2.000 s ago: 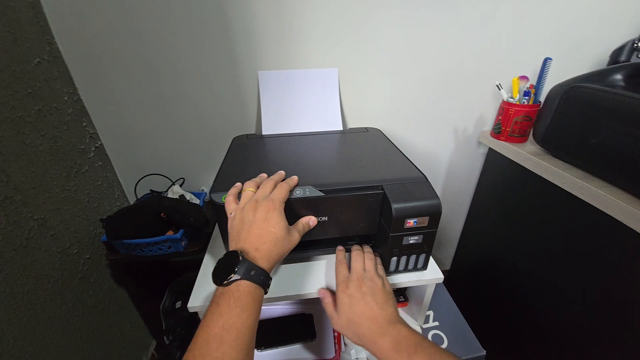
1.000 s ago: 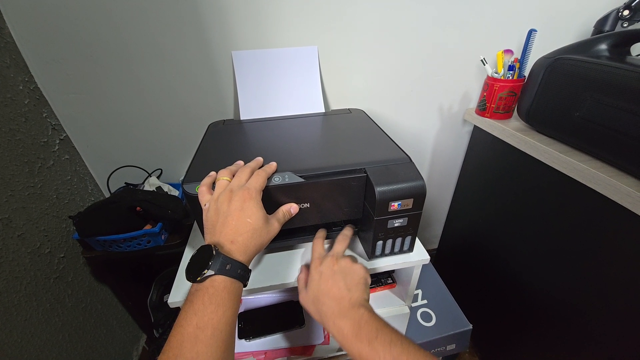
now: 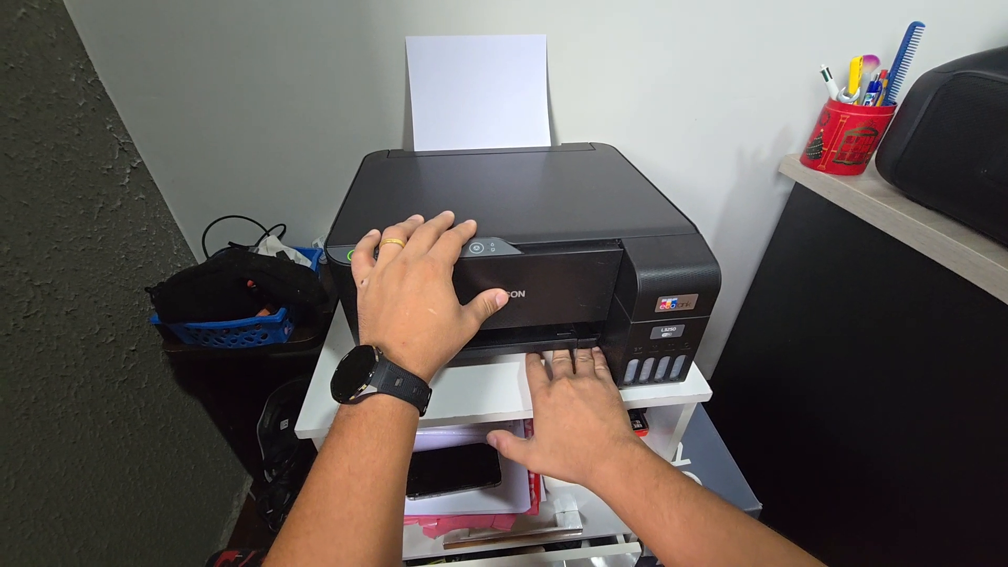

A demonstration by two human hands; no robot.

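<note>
A black Epson ink tank printer (image 3: 520, 193) stands on a white shelf unit (image 3: 480, 394), and a white sheet of paper (image 3: 478, 90) rises from its rear feed. My left hand (image 3: 421, 299), with a ring and a black watch (image 3: 378, 382), lies spread over the printer's front left, fingers on the control panel (image 3: 484, 247) and thumb on the front panel. Palm down, my right hand (image 3: 571, 417) has its fingertips at the lower front edge, below the output slot (image 3: 535, 339); the tips are partly hidden. It holds nothing that I can see.
A smartphone (image 3: 454, 470) lies on papers on the lower shelf. At left is a blue plastic basket (image 3: 228, 332) with black cloth. On the right counter (image 3: 906, 205) stand a red pen cup (image 3: 846, 138) and a black bag or case (image 3: 957, 142). A grey box (image 3: 720, 465) is beside the shelf.
My right hand's fingers, one second ago raised with two extended toward the output slot, now lie flatter under the printer's front edge. The left hand stays on the printer.
</note>
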